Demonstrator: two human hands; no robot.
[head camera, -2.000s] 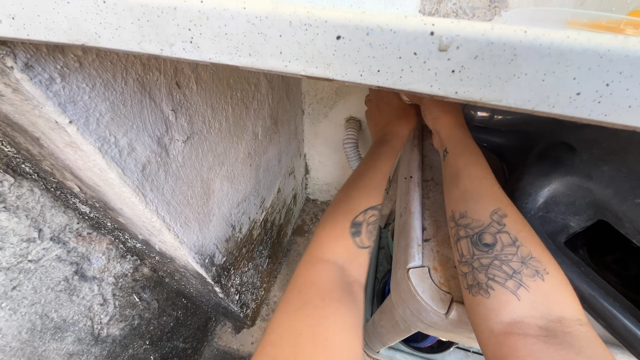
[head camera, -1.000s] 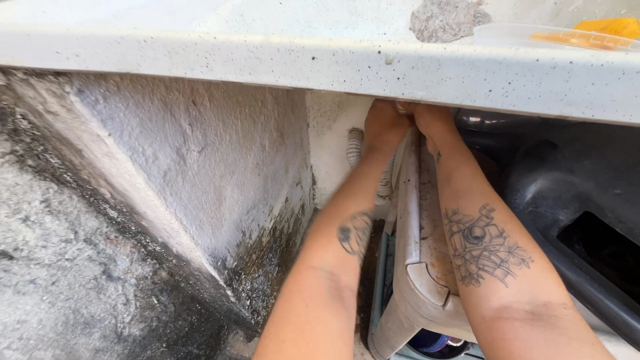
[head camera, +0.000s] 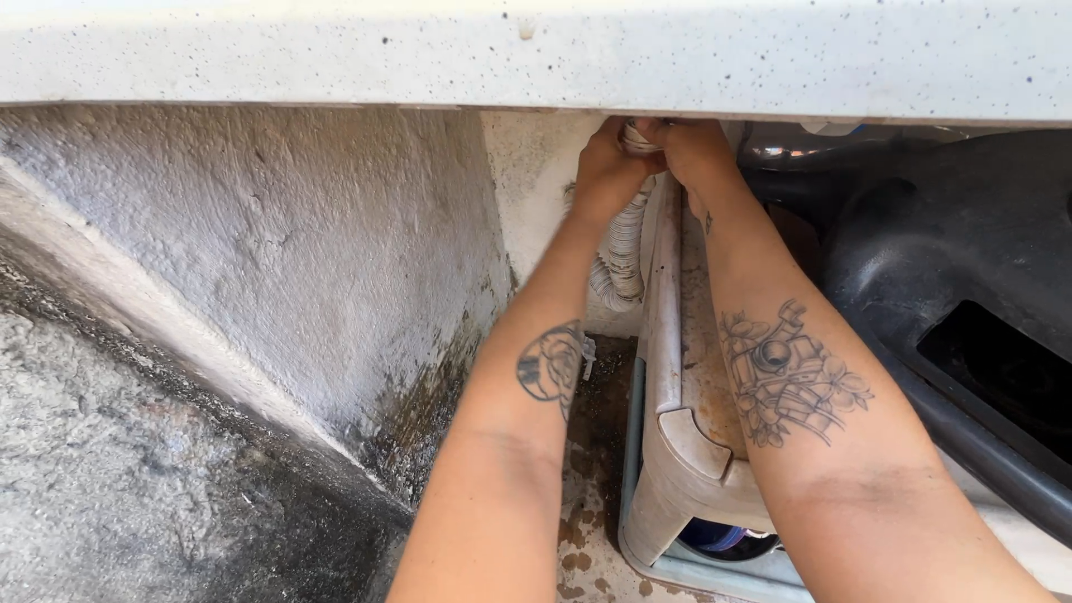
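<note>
Both my hands reach under the front edge of a speckled stone-like sink counter (head camera: 536, 63). My left hand (head camera: 615, 163) wraps the left side of a white fitting (head camera: 641, 138) at the top of a drain hose. Close beside it on the right, my right hand (head camera: 687, 146) grips the same fitting, its fingertips partly hidden by the counter edge. Below my left hand the corrugated white drain hose (head camera: 626, 243) hangs down in a bend against the wall.
A beige plastic shelf unit (head camera: 667, 318) with dirty edges stands below my hands. Right of it is a large black plastic object (head camera: 946, 218) with a rectangular opening. A rough plastered wall (head camera: 276, 243) stands at left, with a stained floor (head camera: 590, 511) beneath.
The fitting and the hose's lower bend now show more fully, with both hands around the fitting. The view has shifted, and items on the counter top have left it.
</note>
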